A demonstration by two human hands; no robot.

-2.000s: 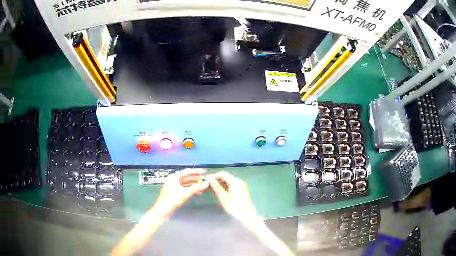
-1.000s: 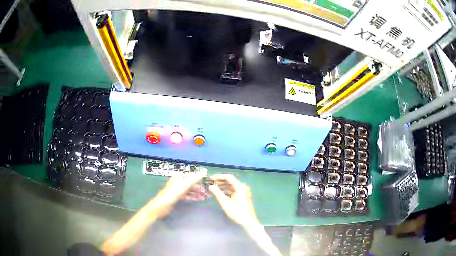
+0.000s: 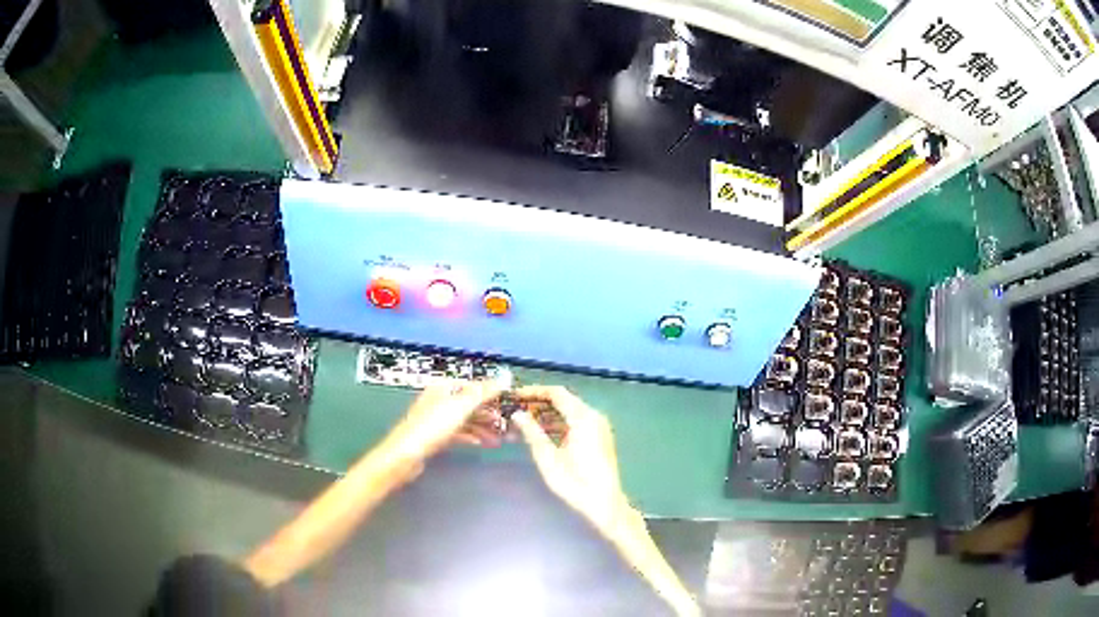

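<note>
My left hand (image 3: 452,413) and my right hand (image 3: 569,436) meet at the bench edge in front of the blue panel (image 3: 579,325). A small dark piece, probably a camera module (image 3: 510,409), is between their fingertips; its details are blurred. A narrow clear-silver strip with dark spots (image 3: 416,368) lies on the green mat below the panel's left part, partly behind my left hand. The module fixture (image 3: 581,127) stands on the black machine bed.
A mostly filled blister tray (image 3: 853,362) lies right of the machine, a black shiny tray (image 3: 217,307) left. Panel buttons are red (image 3: 383,293), lit pinkish-white, orange, green (image 3: 671,327) and white. Yellow-black bars (image 3: 295,84) flank the opening. Clear plastic trays (image 3: 968,344) stand far right.
The view has shifted and turned, so the machine sits further right and higher in the picture. Both hands stay together around the small piece, with slightly changed finger positions.
</note>
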